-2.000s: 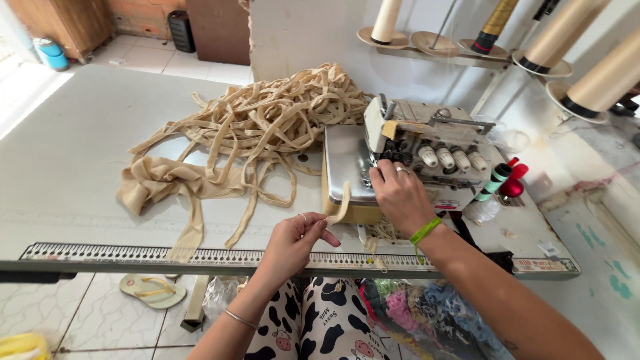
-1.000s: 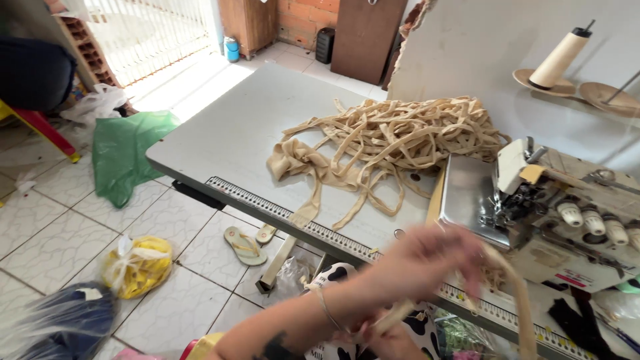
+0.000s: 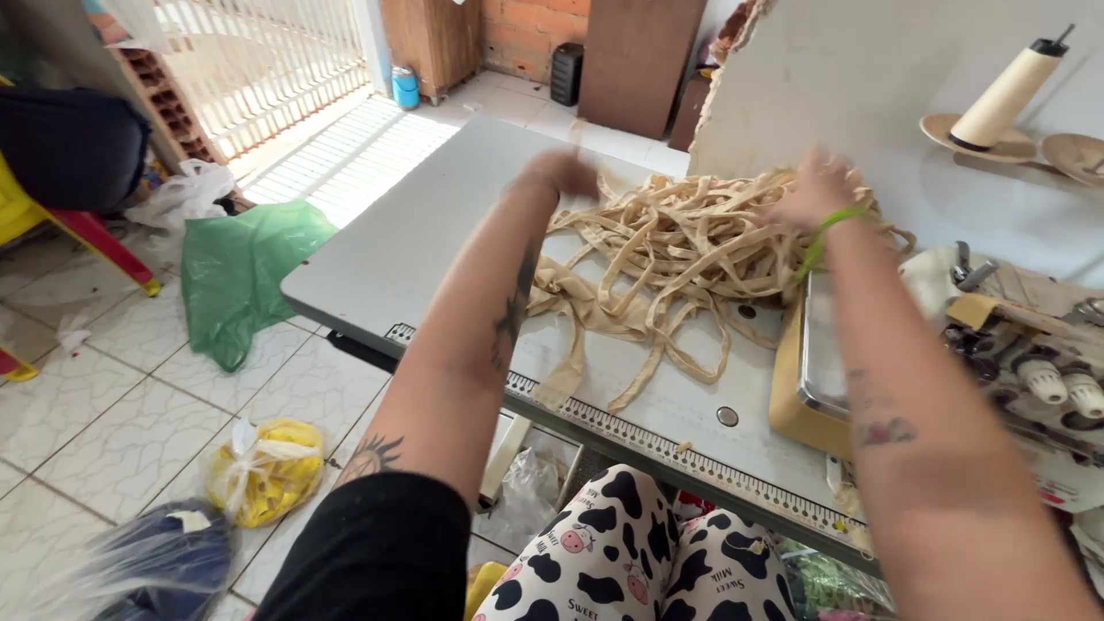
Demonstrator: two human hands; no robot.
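A tangled pile of beige fabric strips [image 3: 690, 233] lies on the grey sewing table [image 3: 414, 224], with looser ends hanging toward the ruler tape [image 3: 638, 435] on the front edge. My left hand [image 3: 565, 172], blurred, is at the pile's far left side; a faint beige blur shows above it, and whether it holds a strip is unclear. Over the pile's right part, my right hand [image 3: 815, 194] has its fingers spread, with a green band at the wrist. Right of the pile stands an overlock sewing machine [image 3: 1026, 345] with a metal-topped bed [image 3: 824, 354], partly behind my right forearm.
A cone of beige thread [image 3: 1005, 99] stands on a holder at the upper right. On the tiled floor to the left are a green plastic bag [image 3: 250, 276], a tied bag of yellow material [image 3: 267, 470] and a dark blue bundle [image 3: 164, 561]. A brown cabinet [image 3: 638, 65] stands beyond the table.
Both hands have moved from the machine's front area to the strip pile, arms stretched forward. The strip seen in my hands earlier is no longer distinct. The view has swung left.
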